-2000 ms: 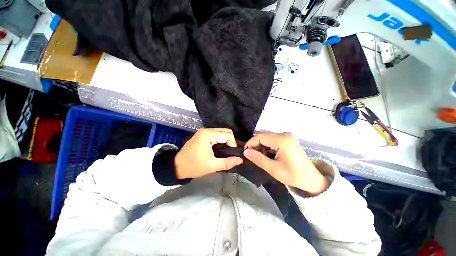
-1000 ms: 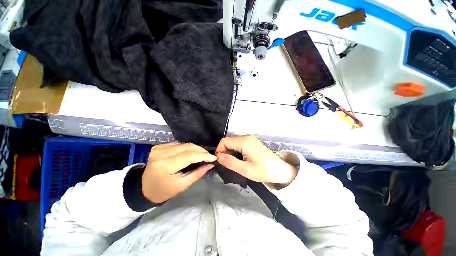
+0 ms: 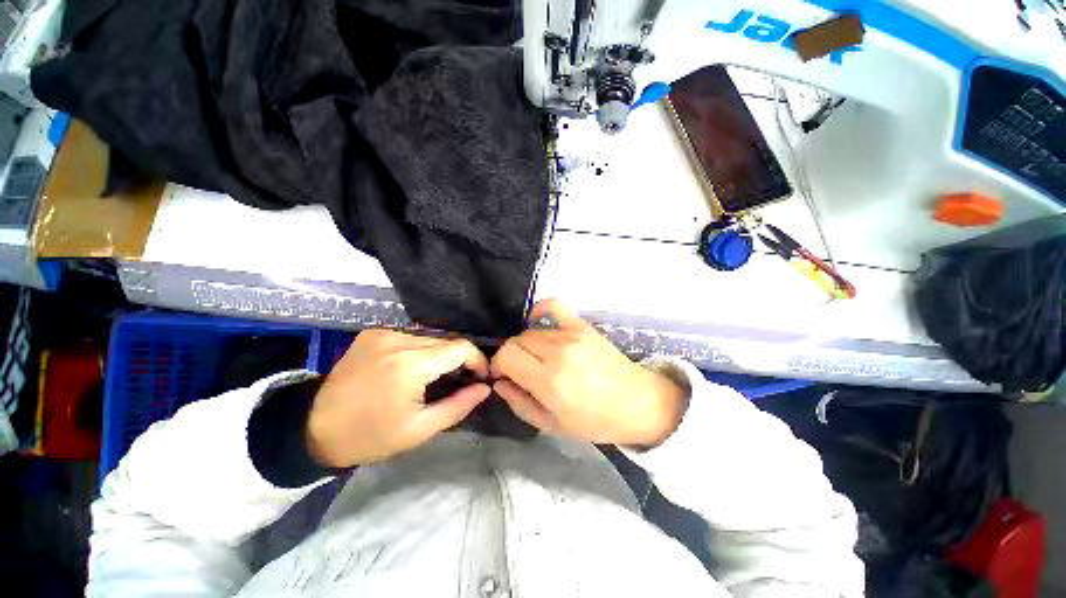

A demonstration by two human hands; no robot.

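A large dark garment panel (image 3: 456, 175) is heaped on the table left of the needle area and hangs over the front edge to my hands. Its right edge shows a thin pale seam line. My left hand (image 3: 392, 395) and my right hand (image 3: 579, 380) meet just off the table edge, in front of my body. Both pinch the dark cloth between thumb and fingers, fingertips nearly touching. The cloth between the fingers is mostly hidden. The white sewing machine head (image 3: 894, 117) stands at the upper right; its presser foot and needle are not clearly seen.
A smartphone (image 3: 727, 140), a blue round item (image 3: 727, 248) and red-and-yellow snips (image 3: 807, 259) lie right of the needle area. A dark bundle (image 3: 994, 310) sits at the right table edge. Cardboard (image 3: 99, 204) is at left. A blue crate (image 3: 175, 362) stands below the table.
The view has swung right since the first frame. My hands stay on the cloth at the table edge; my right fingers are now more curled, and one touches the seam edge above.
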